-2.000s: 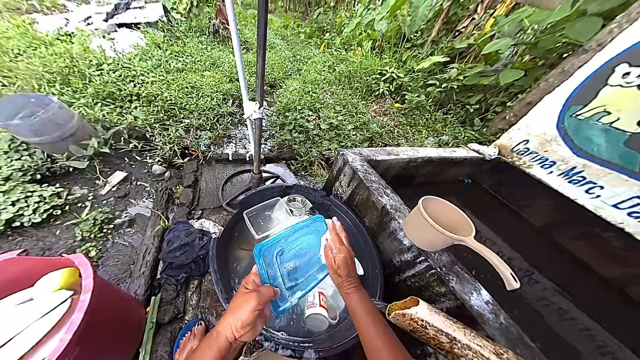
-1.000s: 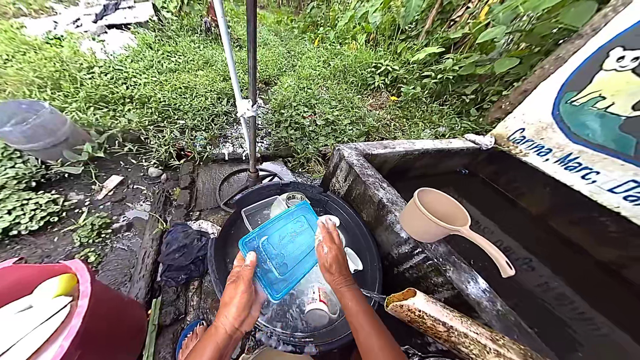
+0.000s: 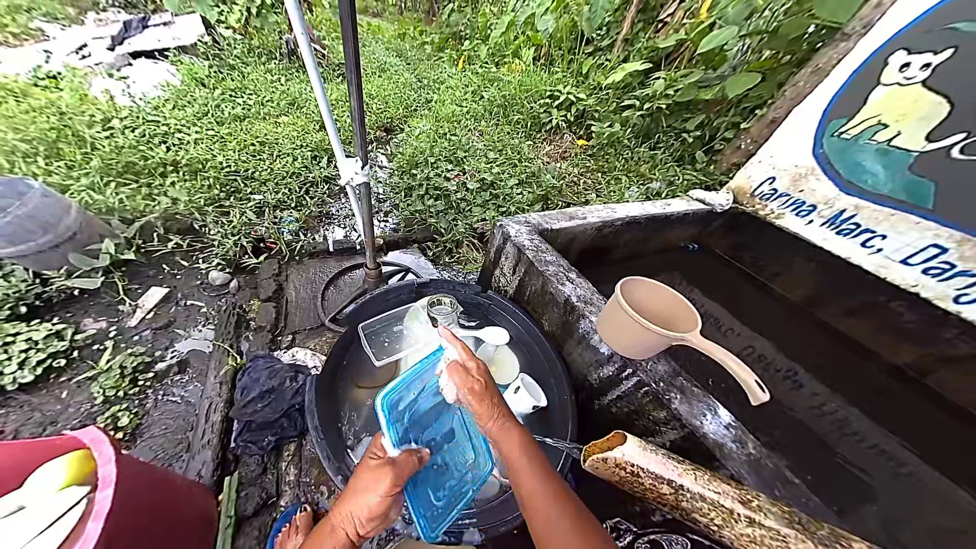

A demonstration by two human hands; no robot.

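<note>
A blue plastic container lid is tilted above a round black basin. My left hand grips its lower left edge, thumb on top. My right hand presses a white, sudsy scrubber against the lid's upper right edge. Inside the basin, behind the lid, are a clear rectangular plastic container, a glass jar, a white spoon and a white mug. The lid hides part of the basin.
A beige dipper rests on the concrete tank's wall. Water runs from a bamboo spout at the basin's right. A red tub stands lower left, a dark wet cloth beside the basin. Metal poles rise behind.
The lid has turned from lying fairly flat to a steeper slant, and it has moved lower. My right hand has moved onto its upper edge with the scrubber.
</note>
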